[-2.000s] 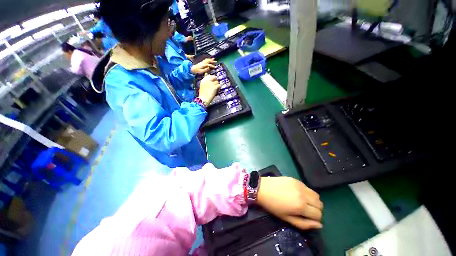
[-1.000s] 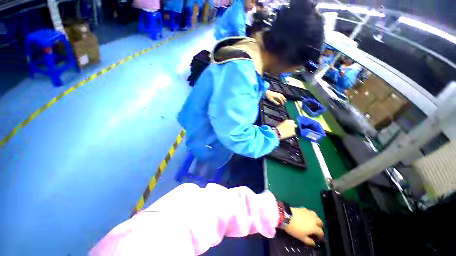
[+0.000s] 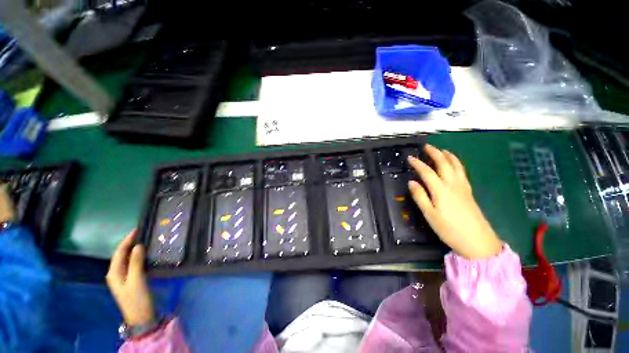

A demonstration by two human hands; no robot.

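Note:
A black foam tray [image 3: 318, 201] lies in front of me at the bench's near edge, with several phone housings in its pockets. Each housing, such as the middle one [image 3: 285, 231], is dark with a camera cluster and small white label at top and orange and white marks below. My left hand [image 3: 130, 276] holds the tray's left end, thumb and fingers at its lower left corner. My right hand [image 3: 452, 207] lies over the rightmost housing and the tray's right end, fingers spread and touching; what is under the palm is hidden.
A blue bin [image 3: 412, 81] with pens stands on a white board [image 3: 310, 103]. Another black tray [image 3: 165, 93] is at back left. A clear bag [image 3: 527, 62] is at right rear, clear strips [image 3: 538, 180] and a red-handled item [image 3: 544, 276] at right. A coworker's blue sleeve [image 3: 24, 286] is at far left.
The view has swung from the coworker and aisle at left to the bench before me. Both my hands are now at the tray; only one arm showed clearly before.

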